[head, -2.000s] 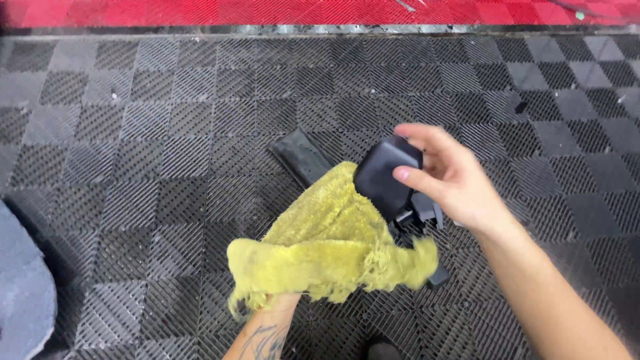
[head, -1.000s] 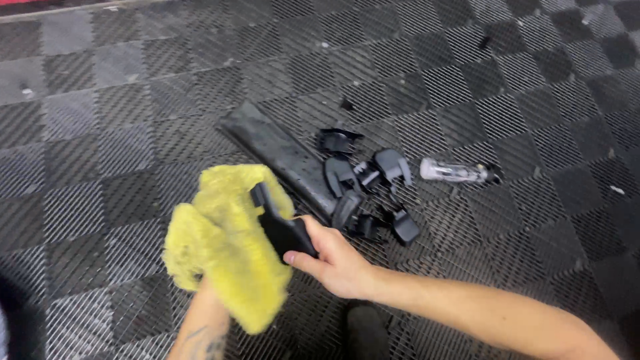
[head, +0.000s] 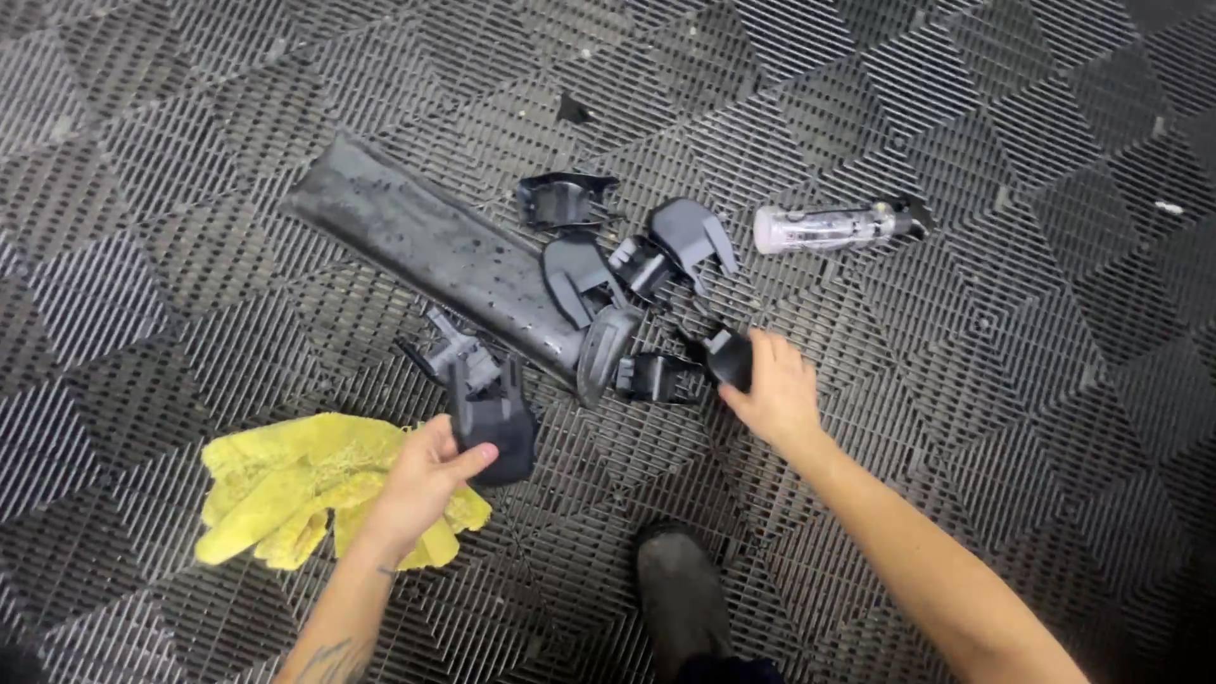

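My left hand grips a dark plastic cover with two prongs, thumb on its face. Just beyond it lies a grey plastic bracket piece. A yellow cloth lies crumpled on the floor, partly under my left hand and wrist. My right hand has its fingers and thumb around a black plastic part at the right of the pile. Beside that part is another black plastic clip. Several similar pieces, among them a grey pronged cover, are grouped farther off.
A long, wet-looking dark plastic strip lies diagonally left of the pile. A clear tube-shaped container with small items lies to the right. A boot stands near the bottom on the ribbed tile floor.
The yellow cloth, earlier on my left hand, now lies on the floor. My left hand now holds a dark cover, and my right hand has moved to a part in the pile. The view has shifted.
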